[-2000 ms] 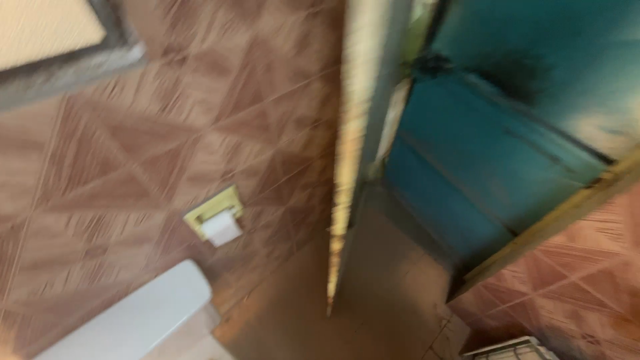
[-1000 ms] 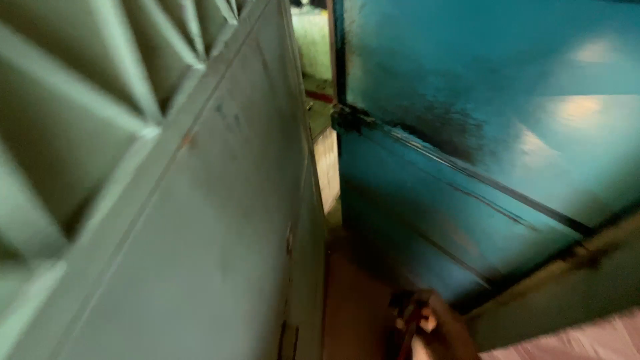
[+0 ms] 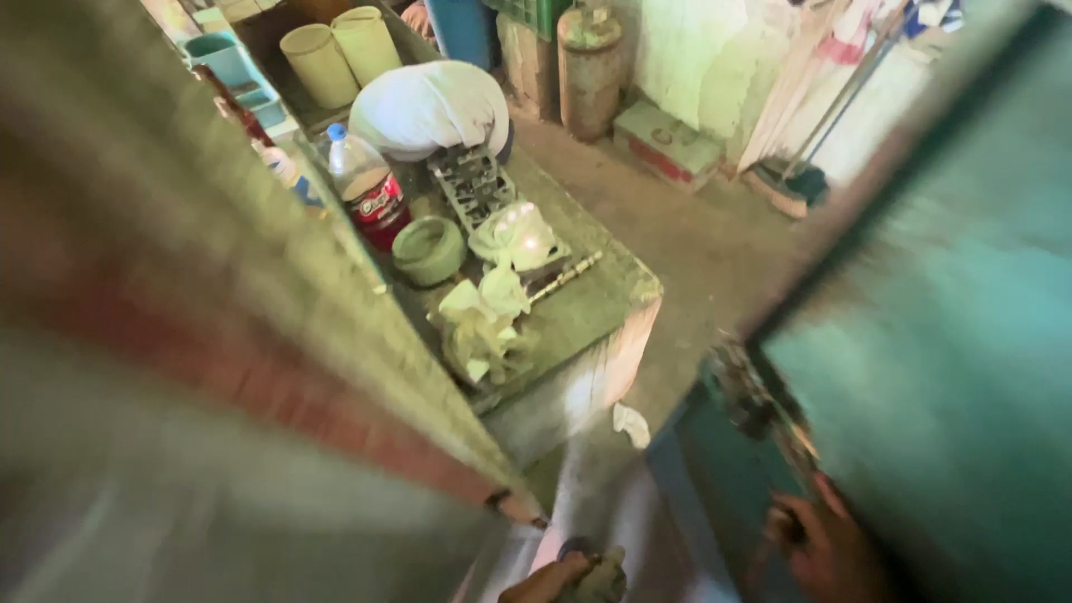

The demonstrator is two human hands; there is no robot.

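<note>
My left hand [image 3: 548, 579] is low in the centre of the head view, against a blurred, pale greenish bundle [image 3: 599, 579]; its grip is unclear. At lower right, my right hand [image 3: 825, 536] has its fingers curled and one finger raised by the edge of the teal metal door [image 3: 938, 377]. Just above that hand is the door's metal bolt or latch [image 3: 745, 389]. Blur hides whether the right hand holds anything.
A worktop [image 3: 578, 327] bears a soda bottle [image 3: 368, 188], a greenish bowl [image 3: 429, 249], a metal engine part [image 3: 473, 184] and plastic bags [image 3: 511, 234]. Beyond are a gas cylinder [image 3: 589, 71], a step [image 3: 668, 144] and a broom [image 3: 783, 184]. A wall edge [image 3: 402, 368] stands left.
The view has swung from the tiled room, past a grey-green metal door, to the doorway and worktop. My left hand has come into view; one hand was visible a second ago.
</note>
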